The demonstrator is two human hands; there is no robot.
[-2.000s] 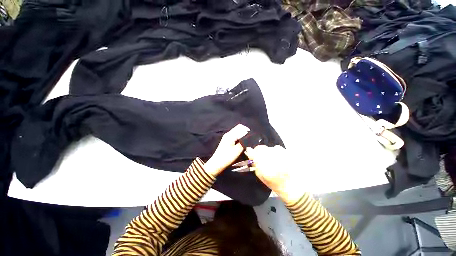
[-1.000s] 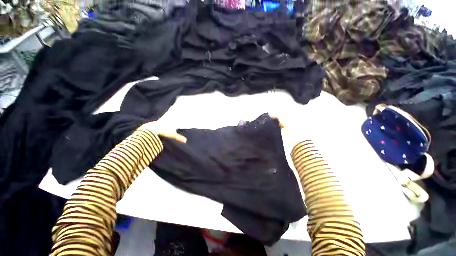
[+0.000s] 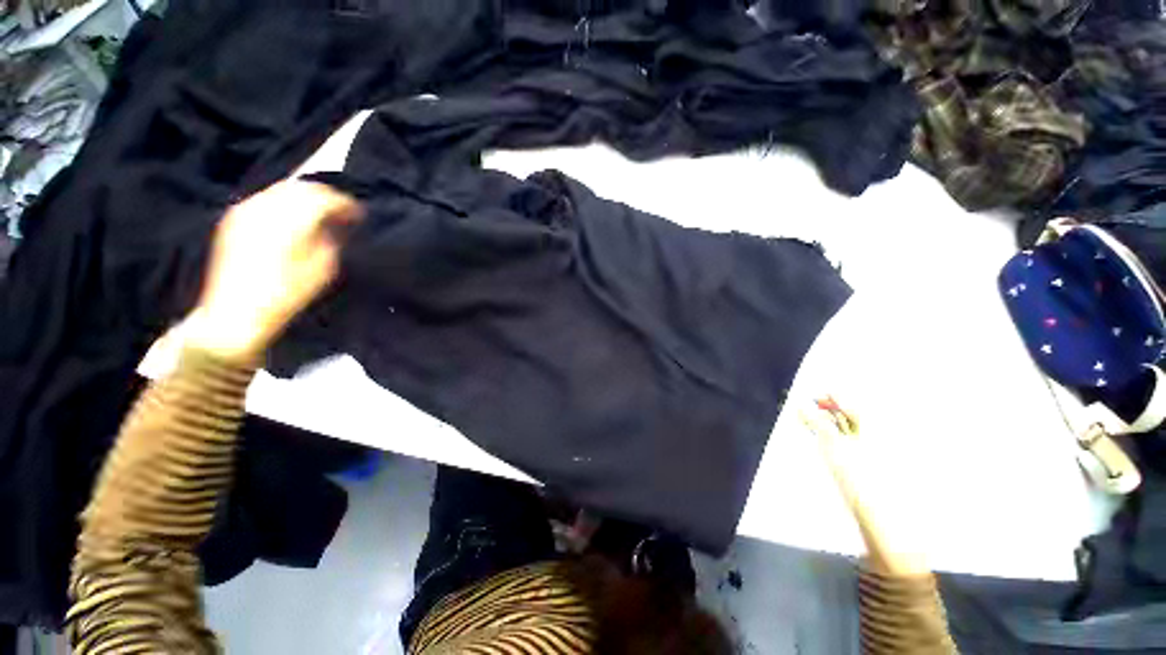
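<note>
A black garment (image 3: 575,346) lies spread across the white tabletop (image 3: 946,320), its wide end to the right. My left hand (image 3: 275,262) is over the garment's left part, blurred, with fingers curled; whether it pinches cloth cannot be told. My right hand (image 3: 844,467) is just right of the garment's wide end, washed out against the white top and apart from the cloth. It holds small thread snips (image 3: 838,415), of which a red and yellow part shows; the blades cannot be made out.
Other black garments (image 3: 691,96) are heaped along the far and left edges. A plaid pile (image 3: 997,134) lies far right. A navy pouch (image 3: 1080,307) with a light strap is at the right. Grey cloth (image 3: 51,96) is at the far left.
My hands worked together at the garment's right end, then spread apart. My left hand is now farther left and my right hand lower, off the cloth. The garment lies wider; the view has shifted.
</note>
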